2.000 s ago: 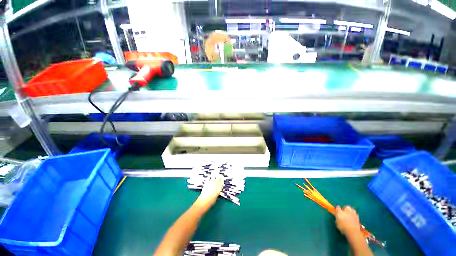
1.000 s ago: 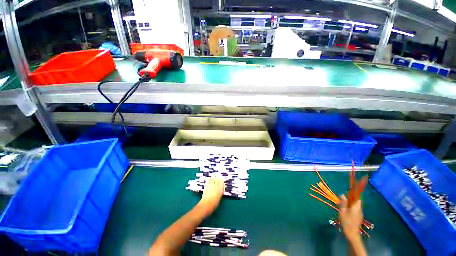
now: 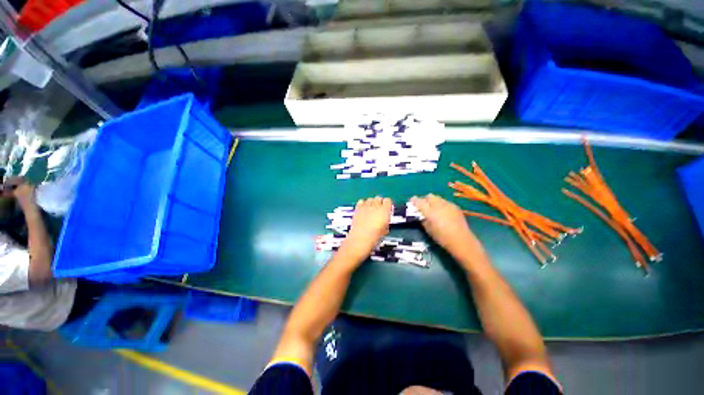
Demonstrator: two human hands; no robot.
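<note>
My left hand [image 3: 373, 220] and my right hand [image 3: 434, 214] lie side by side on a small bunch of black-and-white sleeves [image 3: 338, 220], fingers on the bunch. A second row of sleeved wires [image 3: 405, 251] lies just nearer to me, under my left wrist, with a reddish tip at its left end. A larger pile of sleeves [image 3: 392, 145] lies behind my hands. Orange wires [image 3: 506, 204] with silver terminals lie loosely crossed to the right of my right hand. Another bundle of orange wires [image 3: 608, 202] lies farther right.
A large empty blue bin [image 3: 127, 193] stands at the left. A cream parts tray [image 3: 397, 108] stands behind the sleeve pile. A blue tote [image 3: 610, 96] is at the back right, and another blue bin [image 3: 693, 185] is cut off at the right edge. A person [image 3: 35, 270] is at the far left.
The view has tilted down. My left hand has left the big pile and my right hand has released orange wires; both are now on a sleeve bunch. The orange wires lie in two groups.
</note>
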